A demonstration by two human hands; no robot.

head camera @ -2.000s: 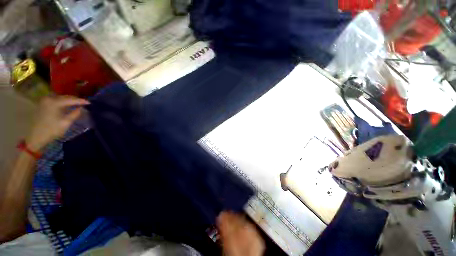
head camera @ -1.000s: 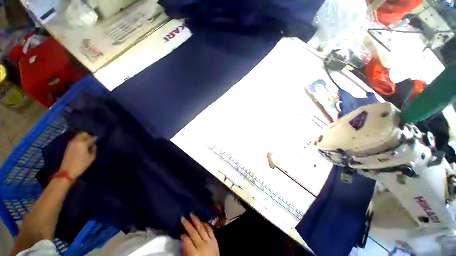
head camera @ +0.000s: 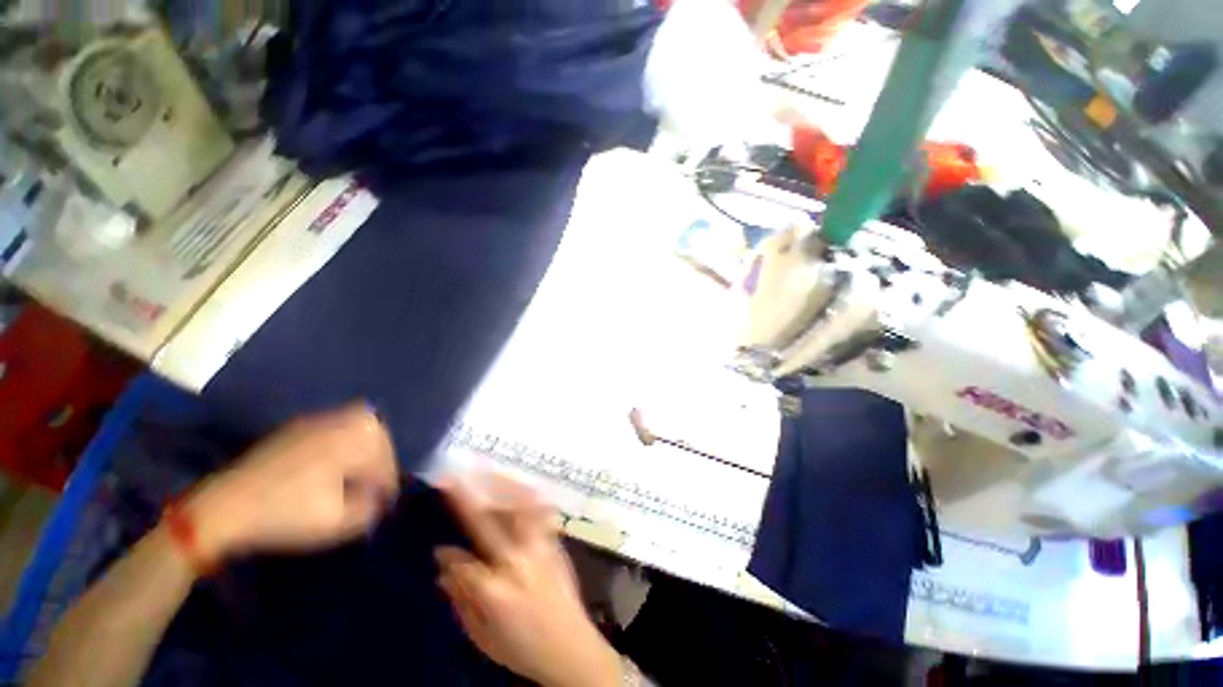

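Observation:
A large navy garment piece lies over the white table and hangs over its near edge into the blue crate. My left hand, with a red cord at the wrist, is blurred, its fingers curled on the navy cloth at the table edge. My right hand is beside it, its thumb and fingers at the cloth's edge; blur hides the exact grip. A small navy panel lies flat under the arm of the lockstitch machine, right of the presser foot.
A heap of navy pieces lies at the far side of the table. The blue plastic crate is at the lower left, with a red crate beyond it. A green post stands above the machine head. A printed ruler runs along the near edge.
The view has turned right. Both hands have come up from the crate area to the table edge and are now close together at the navy cloth.

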